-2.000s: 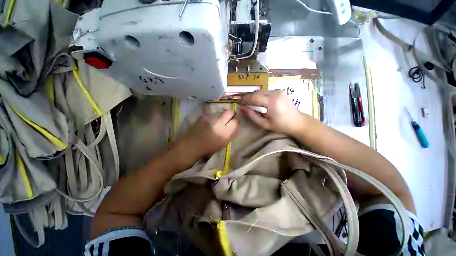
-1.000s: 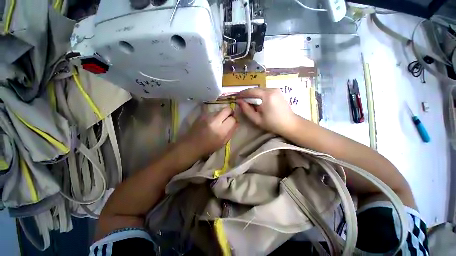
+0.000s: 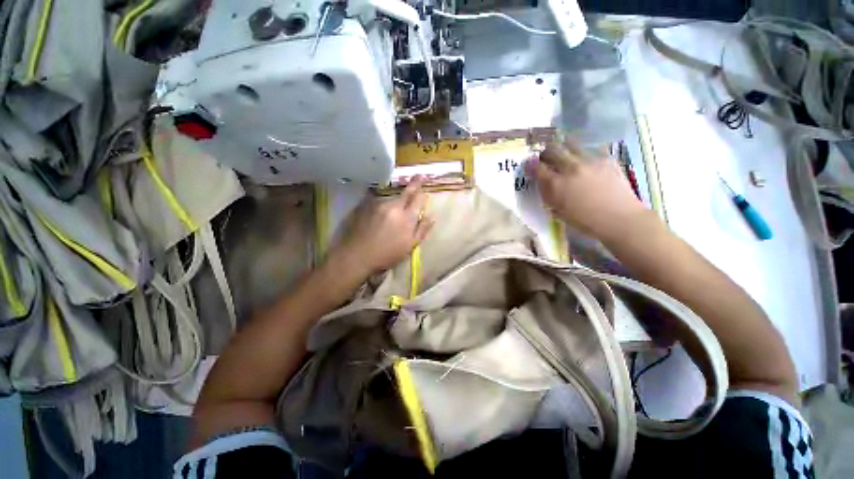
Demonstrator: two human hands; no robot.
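The beige bag body (image 3: 478,220) lies between my lap and the machine, its upper edge at the yellow-brass clamp frame (image 3: 461,165). Yellow binding tape (image 3: 415,271) runs down its seam. My left hand (image 3: 386,229) holds the bag's upper edge, index fingertip at the clamp's slot beside a thin reddish strip. My right hand (image 3: 585,192) is right of the clamp, over the white template sheet (image 3: 510,178), off the bag. A small pale thing shows at its fingertips; its grip is blurred. Long handles (image 3: 613,374) loop over the bag's right side, near my right forearm.
The white machine head (image 3: 300,122) stands left of and above the clamp. Stacked bags (image 3: 70,206) with hanging straps are at the left. Red-and-black snips (image 3: 629,171) lie partly hidden behind my right hand. A blue-handled tool (image 3: 752,218) and black cord (image 3: 735,114) lie right.
My right hand has left the clamp and bag edge and moved right with the white pen-like tool it held, now barely visible. My left hand stays at the clamp edge. The view has shifted slightly.
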